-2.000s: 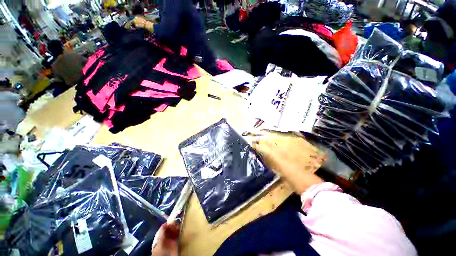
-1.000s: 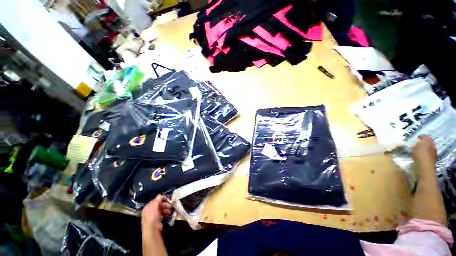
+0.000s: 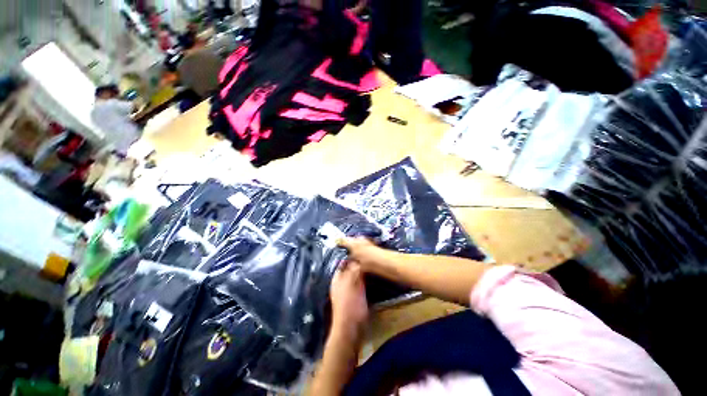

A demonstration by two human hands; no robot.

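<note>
My left hand (image 3: pixel 349 290) and my right hand (image 3: pixel 361 254) meet at the right edge of a bagged garment (image 3: pixel 283 263) and grip it. It is dark, shiny and tilted, with a small white label by my fingers. Another bagged garment (image 3: pixel 407 203) lies flat on the table, partly hidden by the held one and my right forearm. A thin pale tying strip (image 3: pixel 504 206) runs out from it to the right. More bagged garments (image 3: pixel 151 309) with round yellowish badges lie overlapping at the left. My fingertips are blurred.
Black-and-pink garment pieces (image 3: pixel 291 100) are heaped at the table's far side. White polybags (image 3: pixel 512 131) and a tall bundle (image 3: pixel 659 170) stand at the right. A small dark tool (image 3: pixel 397 121) lies on the wooden tabletop (image 3: pixel 535 232). A person in dark clothes stands behind the heap.
My right hand has left the polybags at the right and come across to my left hand. A bagged garment from the left pile is now held and partly covers the one in front of me.
</note>
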